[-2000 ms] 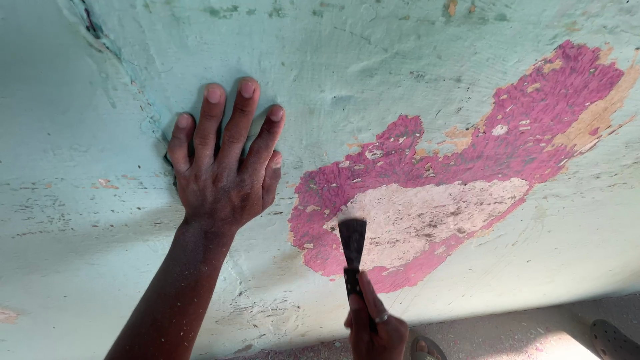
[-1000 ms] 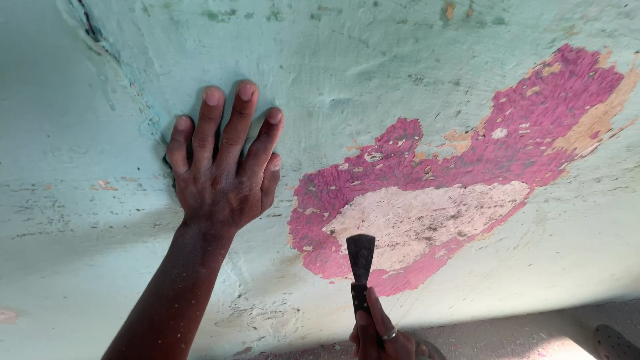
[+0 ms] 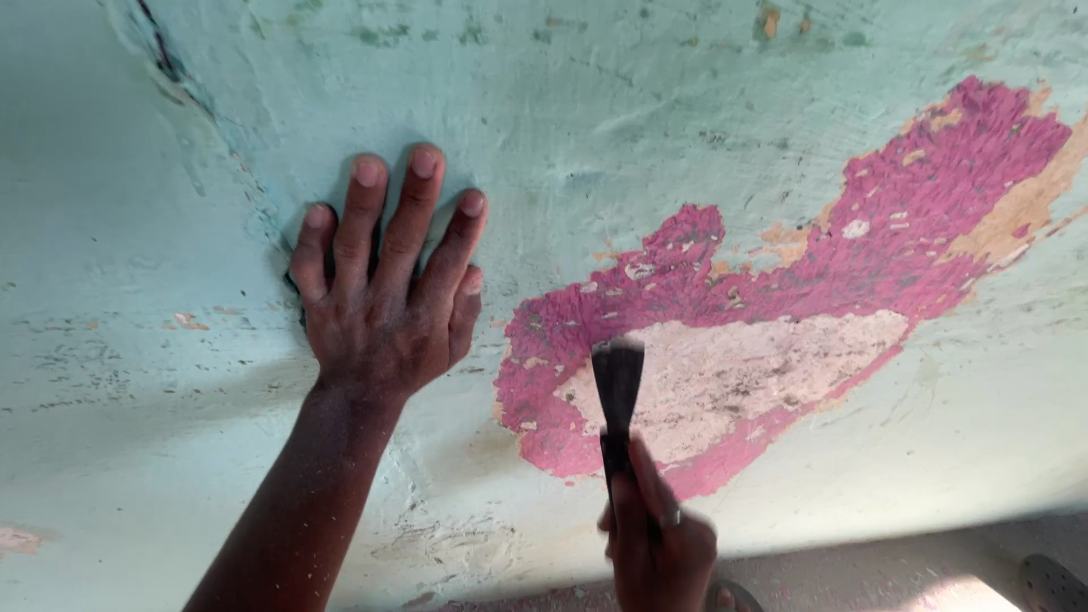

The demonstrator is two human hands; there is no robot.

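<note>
Pale green paint covers a wall (image 3: 527, 102), with a magenta layer (image 3: 901, 229) exposed in an irregular patch. Within that patch lies a bare, pinkish-white area (image 3: 748, 365). My left hand (image 3: 387, 289) rests flat on the green paint, left of the patch, fingers spread and holding nothing. My right hand (image 3: 659, 535), with a ring on one finger, grips the dark handle of a paint scraper (image 3: 619, 378). The scraper's blade points up, its edge over the border between the magenta layer and the pinkish-white area. Whether the edge touches the wall is unclear.
A crack (image 3: 161, 51) runs down the wall at the upper left. Below the wall, the floor (image 3: 850, 569) is strewn with small flakes. Part of a foot in footwear (image 3: 731, 595) shows beside my right hand, and a dark perforated shoe (image 3: 1054, 585) is at the lower right.
The scraper in my right hand has moved up and left since one second ago, back near the upper border of the pinkish-white area. My left hand has stayed in place.
</note>
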